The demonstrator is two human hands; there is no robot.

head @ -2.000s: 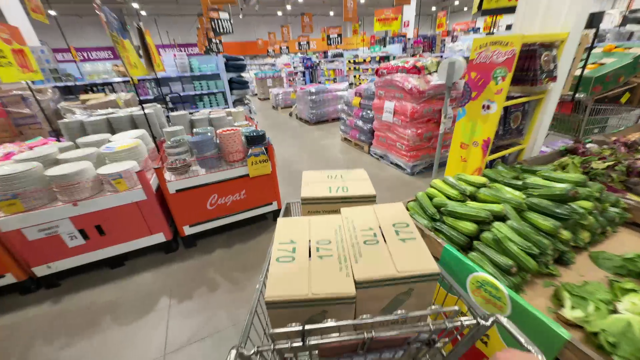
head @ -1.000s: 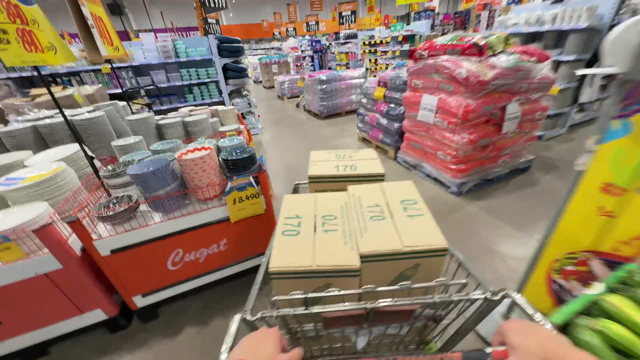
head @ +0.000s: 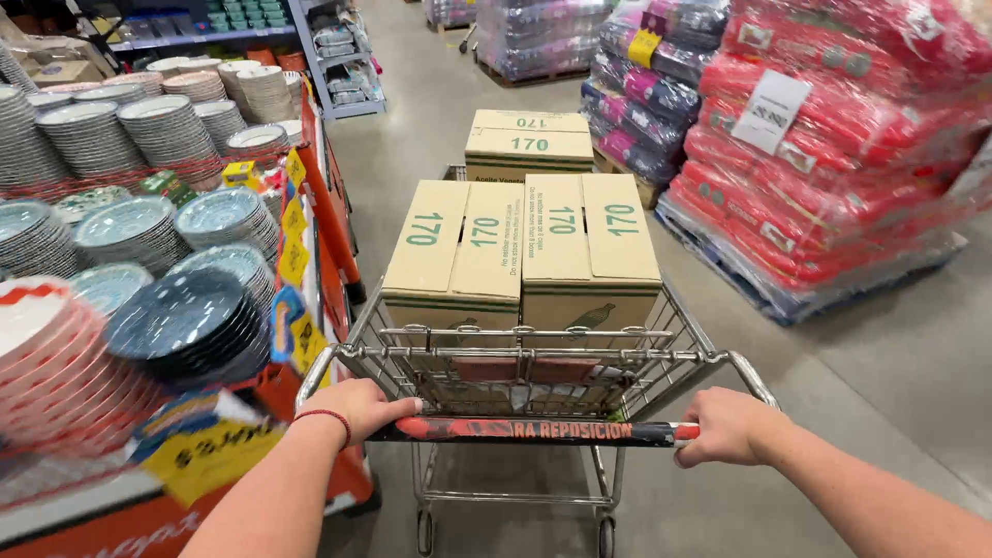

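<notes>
A metal shopping cart (head: 527,353) stands in front of me, with a worn red and black handle bar (head: 535,431) across its near end. My left hand (head: 360,411) is closed around the bar's left end; a red cord bracelet circles that wrist. Around the right end my right hand (head: 725,426) is wrapped. Inside the basket are three cardboard boxes printed "170": a near left box (head: 453,240), a near right box (head: 593,232) beside it, and a far box (head: 529,143) beyond them.
Close on the left is a red display stand (head: 345,465) with stacked bowls (head: 182,318) and plates (head: 167,124). Red plastic-wrapped bags (head: 821,163) sit on a blue pallet (head: 798,310) at the right. Farther ahead are dark wrapped bags (head: 647,97) and a metal shelf unit (head: 341,58).
Both hands now show fully on the handle bar; two seconds ago only part of one showed. The cart has moved forward, past the cucumber stand, nearer the wrapped bags. The view tilts further down.
</notes>
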